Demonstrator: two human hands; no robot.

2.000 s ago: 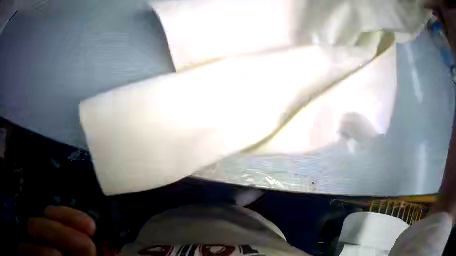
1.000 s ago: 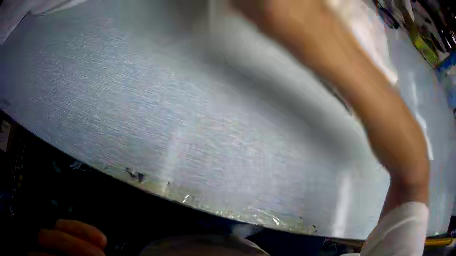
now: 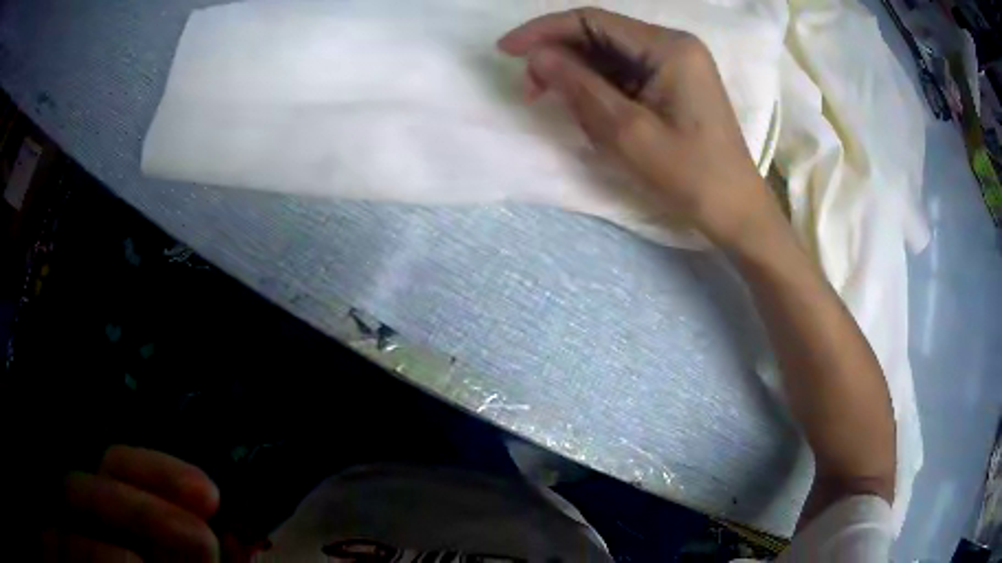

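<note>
An off-white jacket (image 3: 319,121) lies across the upper part of the table, with a flat sleeve-like part pointing left and loose folds at the right. My right hand (image 3: 648,121) is over this flat part, fingers bent and pointing left. A small dark tool, apparently thread snips (image 3: 615,57), is held in its palm; its blades are not clear. Whether the fingertips touch the cloth is unclear. Curled fingers, apparently of my left hand (image 3: 148,500), show in the dark lower left corner below the table edge, cut off by the frame; what they hold cannot be told.
The blue-grey tabletop (image 3: 527,297) has a curved, worn, taped front edge. Clutter (image 3: 972,99) lies at the far right. Pale scraps show on the dark floor at the left. My white printed shirt (image 3: 429,517) is at the bottom.
The jacket was drawn off the near table, leaving it mostly bare, and now lies farther up. My right arm has swung from a blurred reach to above the cloth. The lower-left fingers barely moved.
</note>
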